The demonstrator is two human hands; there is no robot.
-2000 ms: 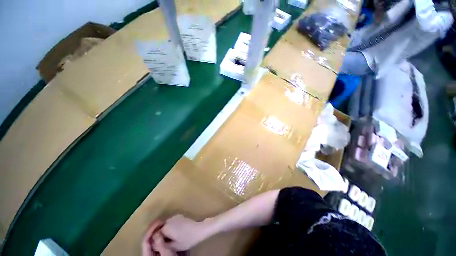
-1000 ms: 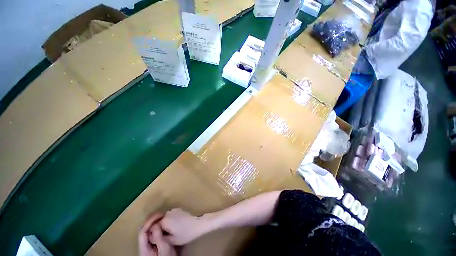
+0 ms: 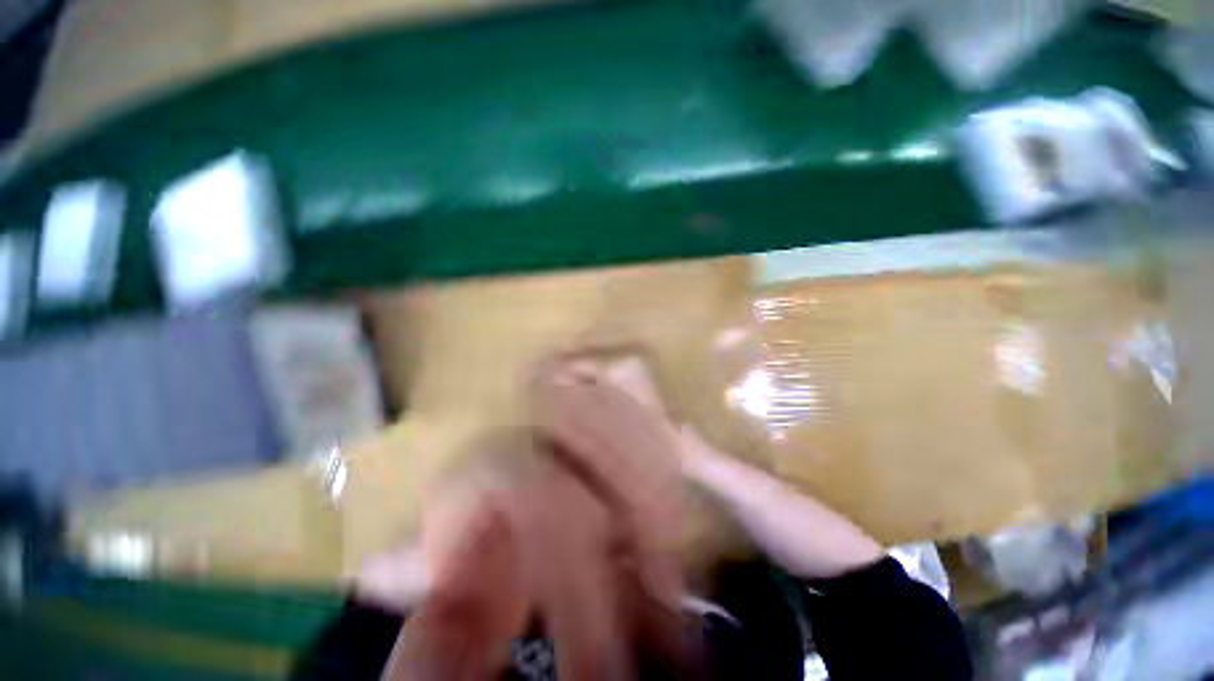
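Observation:
The view is strongly blurred. My left hand (image 3: pixel 513 565) is large and low in the middle, close to the camera. My right hand (image 3: pixel 606 412) is just above and beside it, over the brown cardboard table cover (image 3: pixel 905 412); the two overlap. I see no object in either, but blur and overlap hide the fingers. A row of grey-white sleeves (image 3: pixel 120 399) lies at the left, its end face showing a faint picture. A white closed box (image 3: pixel 224 233) sits on the green belt (image 3: pixel 533 133). An open white box (image 3: pixel 1045 160) with dark contents is at the upper right.
Another white box (image 3: pixel 80 242) is on the belt at the far left. Pale upright cards (image 3: pixel 992 33) stand at the top right edge. White plastic (image 3: pixel 1038 552) and a blue thing (image 3: pixel 1178 512) lie beyond the bench at the lower right.
The view has swung left, bringing the sleeves and boxes in at the left; the open box and cards now lie further right. My clasped hands have shifted; both forearms now show, hands overlapping.

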